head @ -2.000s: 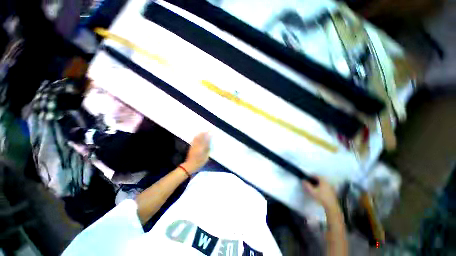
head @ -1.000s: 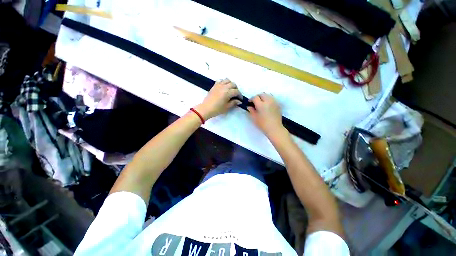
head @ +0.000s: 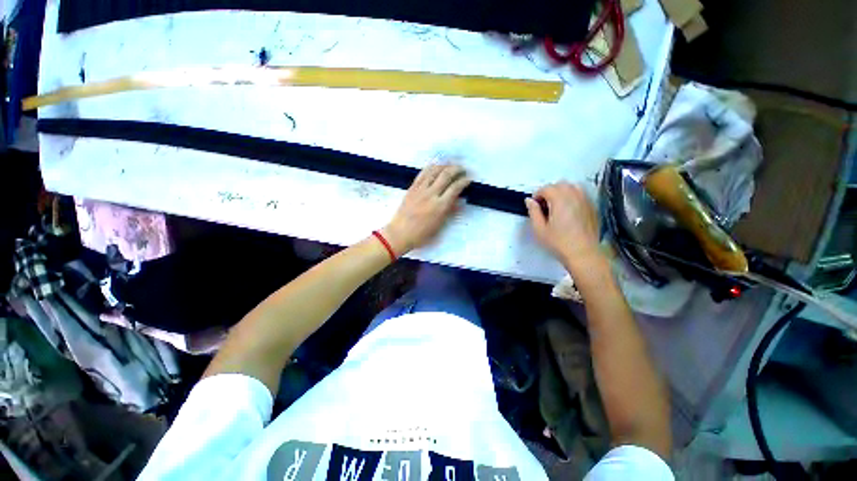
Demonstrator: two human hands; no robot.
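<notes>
A long narrow black fabric strip (head: 244, 144) lies along the near side of the white cloth-covered table (head: 357, 127). My left hand (head: 432, 202) rests on the strip right of its middle, fingers bent over it. My right hand (head: 564, 218) pinches the strip near its right end with thumb and fingers; the end itself is hidden by the hand. The thin yellow-tan pressing template (head: 413, 83) lies behind the strip, not touched. Wider black bands (head: 310, 11) lie along the far edge.
A steam iron (head: 648, 211) is parked on a crumpled whitish cloth (head: 709, 131) at the table's right end. Red looped handles (head: 606, 42) and brown cardboard pieces (head: 625, 70) lie at the far right. Dark and plaid garments (head: 42, 272) are heaped below the table's left side.
The view has turned, so the strip runs more level. My hands have moved apart along the strip, my right hand towards its right end.
</notes>
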